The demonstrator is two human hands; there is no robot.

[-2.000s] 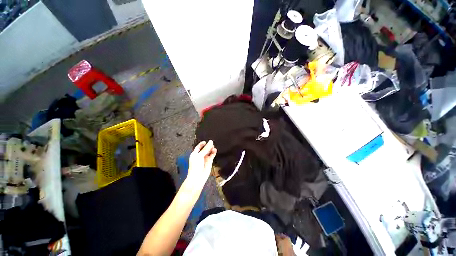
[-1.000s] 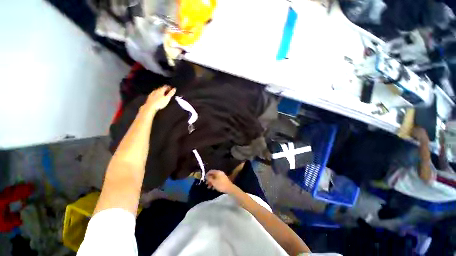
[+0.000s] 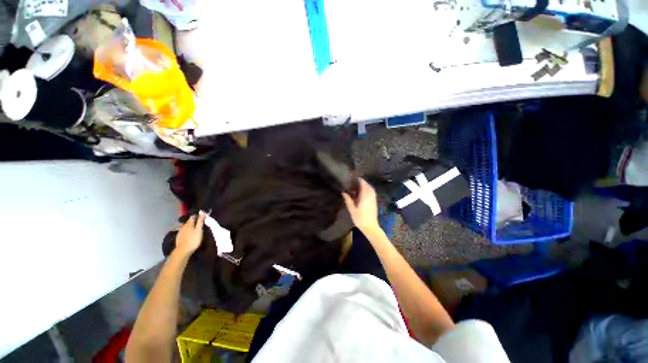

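Observation:
A garment bundle of dark brown cloth (image 3: 270,191) lies heaped below the table's front edge. My left hand (image 3: 189,235) grips its left edge, beside a white strip (image 3: 222,237). My right hand (image 3: 362,207) is at the bundle's right edge, thumb and fingers on a fold of the cloth. The fingertips of both hands are partly lost against the dark cloth. A second, smaller white strip (image 3: 286,271) shows at the bundle's near edge.
The white table (image 3: 249,78) holds a blue strip (image 3: 319,35), a phone (image 3: 507,44) and an orange bag (image 3: 153,78). Thread cones stand at left. A blue crate (image 3: 529,230) and a dark bundle with crossed white bands (image 3: 433,195) are right. A yellow crate (image 3: 222,330) is below.
The view has turned right towards the table. My left hand has moved down along the bundle's left side. My right hand has moved from the near edge to the right edge.

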